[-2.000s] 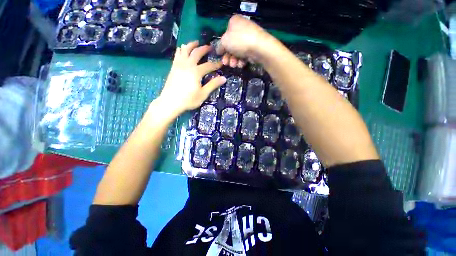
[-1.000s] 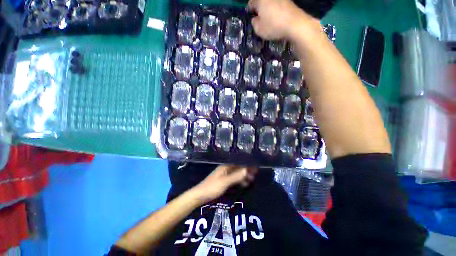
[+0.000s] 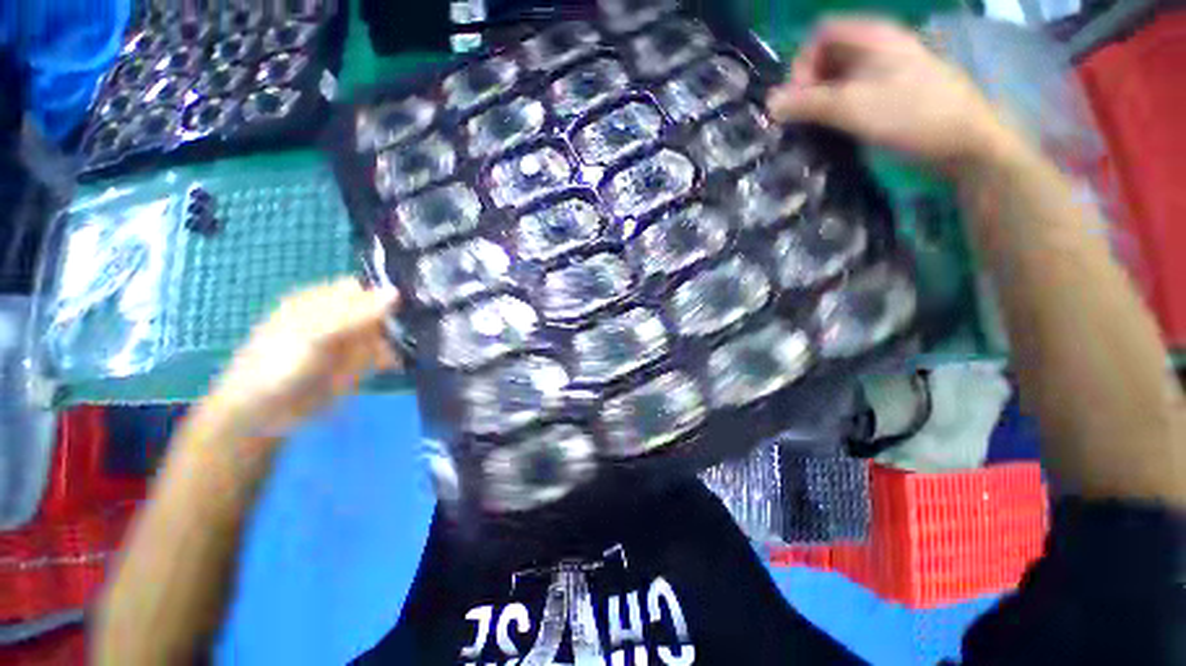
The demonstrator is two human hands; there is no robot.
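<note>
The black component tray [image 3: 449, 377] is tilted and turned in front of me, raised off the bench, with silvery-clear units in its pockets. My left hand [image 3: 319, 345] grips its left edge, blurred, with the fingertips partly behind the tray. My right hand [image 3: 878, 85] is at its upper right edge, with thumb and fingers closed on the rim. The tray is blurred towards its lower edge.
A clear gridded tray [image 3: 276, 241] lies on the green bench at left, with dark parts and crinkled clear film [image 3: 115, 280] on it. A filled tray [image 3: 208, 72] is at upper left. A red crate [image 3: 962, 533] is below the bench.
The black tray has lifted from flat on the bench and turned. My left hand has moved from below the bench edge to its left edge. My right hand has moved right.
</note>
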